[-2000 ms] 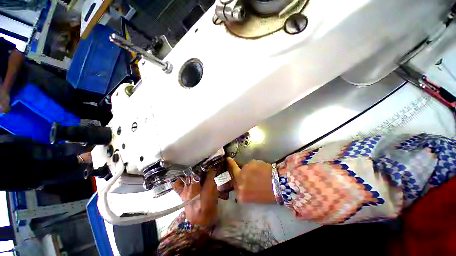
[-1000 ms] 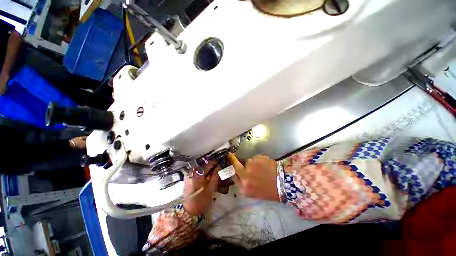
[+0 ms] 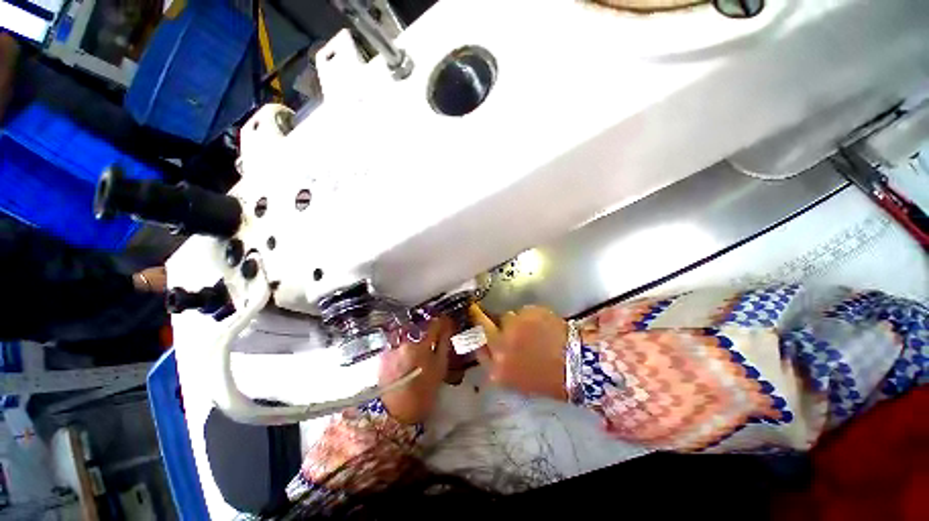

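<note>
The small dark workpiece (image 3: 460, 366) is at the needle area below the white sewing machine head (image 3: 336, 224), partly hidden by fingers. A small white tab (image 3: 470, 341) lies on it between my hands. My left hand (image 3: 413, 374) is on its left side, fingers close to the presser foot area, partly behind the pale curved tube (image 3: 306, 414). My right hand (image 3: 532, 351) is on its right side, with a finger pointing at the needle area. Both hands hold the workpiece. A flat black panel (image 3: 244, 463) lies at the left of the table.
The machine arm crosses above my hands. Thread snips (image 3: 896, 204) lie right of the metal bed (image 3: 652, 249). Blue bins (image 3: 194, 71) stand upper left, and a blue edge (image 3: 171, 438) borders the table's left side. Another person's hand (image 3: 151, 279) shows at far left. Dark hair-like strands blur the lower front.
The view has shifted, so the machine head appears nearer and more of the flat black panel shows. My hands stay at the needle area with the workpiece. The other person's arm has moved slightly.
</note>
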